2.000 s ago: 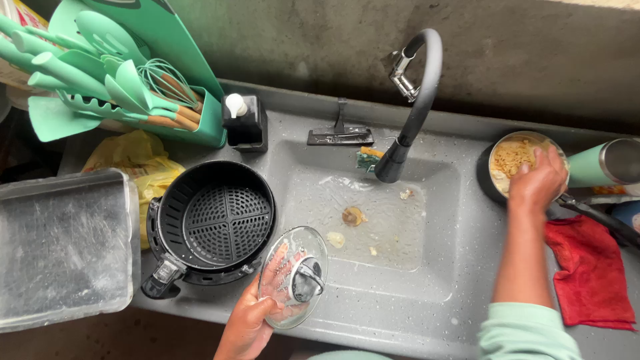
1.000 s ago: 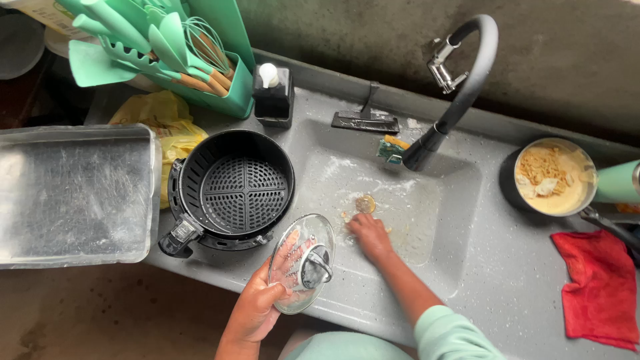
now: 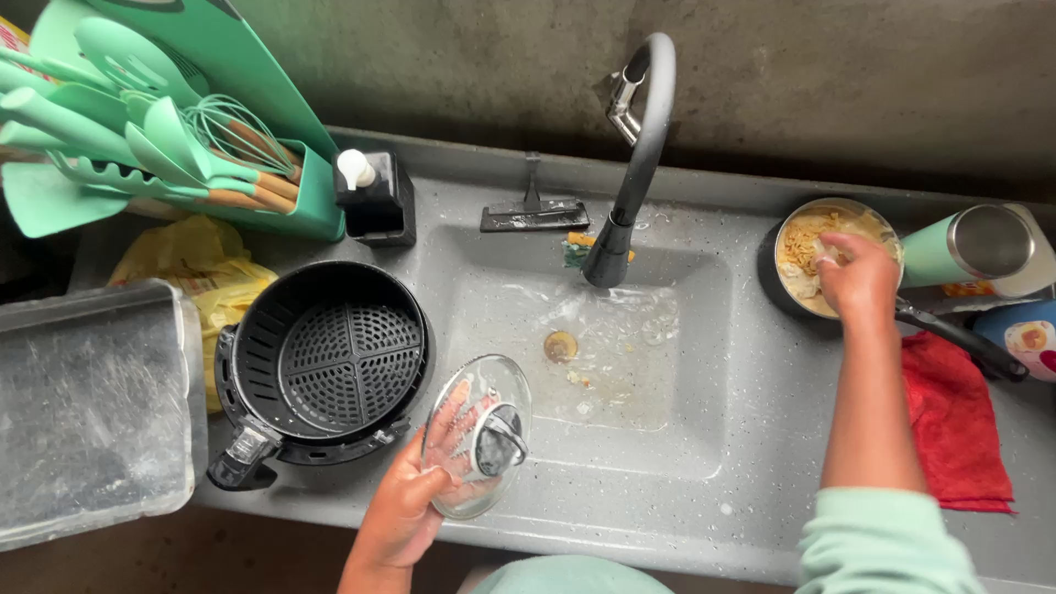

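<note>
My left hand (image 3: 417, 487) grips a wet glass lid (image 3: 487, 437) with a dark knob, held tilted at the sink's front left. My right hand (image 3: 862, 272) is over the dark saucepan (image 3: 769, 276) to the right of the sink, its fingers at the pale and yellowish food scraps (image 3: 808, 235) inside; whether it holds any is hidden. Water lies in the grey sink (image 3: 701, 371), with small scraps near the round drain (image 3: 561, 346). The black faucet (image 3: 648, 157) hangs over the sink's back edge, a sponge (image 3: 577, 250) behind its head.
Left of the sink stand a black air fryer basket (image 3: 355, 363), a soap dispenser (image 3: 375, 198), a green utensil holder (image 3: 318, 194), a yellow bag (image 3: 186, 256) and a clear plastic tray (image 3: 91, 412). A red cloth (image 3: 957, 421) and green tumbler (image 3: 940, 247) lie on the right, near the saucepan handle.
My right hand has moved from the scraps in the sink to the saucepan on the right, where it also was two seconds ago. My left hand still holds the glass lid.
</note>
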